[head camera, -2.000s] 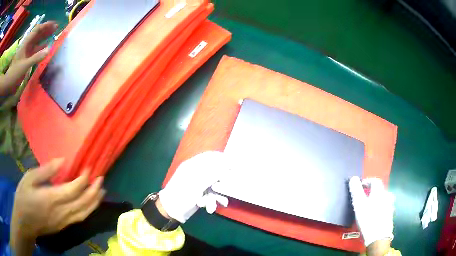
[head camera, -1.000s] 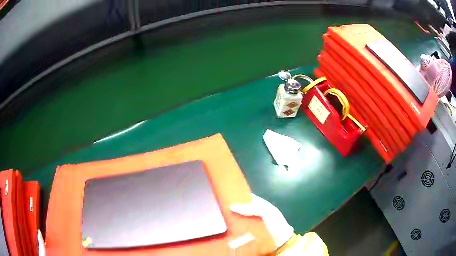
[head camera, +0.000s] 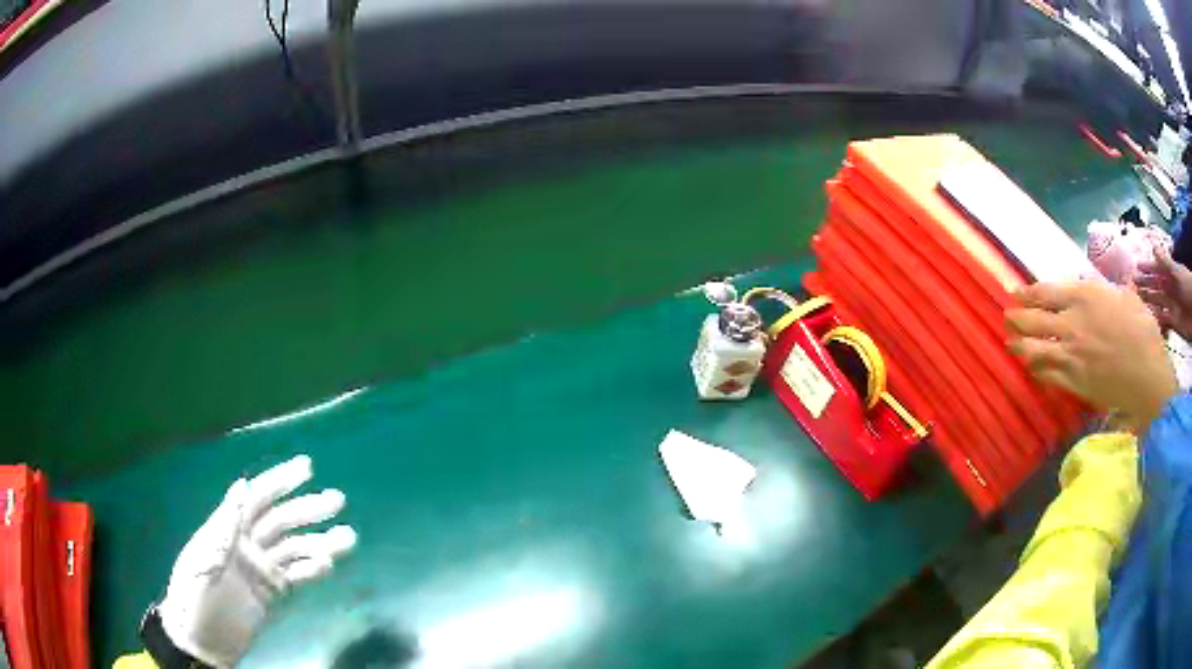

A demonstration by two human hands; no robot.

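My left hand [head camera: 258, 559], in a white glove, is raised over the green bench [head camera: 523, 444] at the lower left. Its fingers are apart and it holds nothing. A yellow sleeve [head camera: 1046, 575] reaches from the bottom right towards a tall stack of orange-red foam pads [head camera: 902, 314]. My right hand at its end does not show; another person's bare hand and blue sleeve cover that spot. A tablet [head camera: 1013, 216] lies on top of the stack, its upper face pale with glare.
Another person's bare hand [head camera: 1098, 350] is at the stack's right side. A white bottle with a metal top [head camera: 728, 353] stands beside a red holder [head camera: 837, 412] with yellow loops. A white cloth [head camera: 709, 477] lies in front. More foam pads [head camera: 52, 569] stand at the left edge.
The tablet and foam pad in front of me have left the view. My left hand has come into view, open. My right glove has gone from sight. Another person's hand now touches the right stack.
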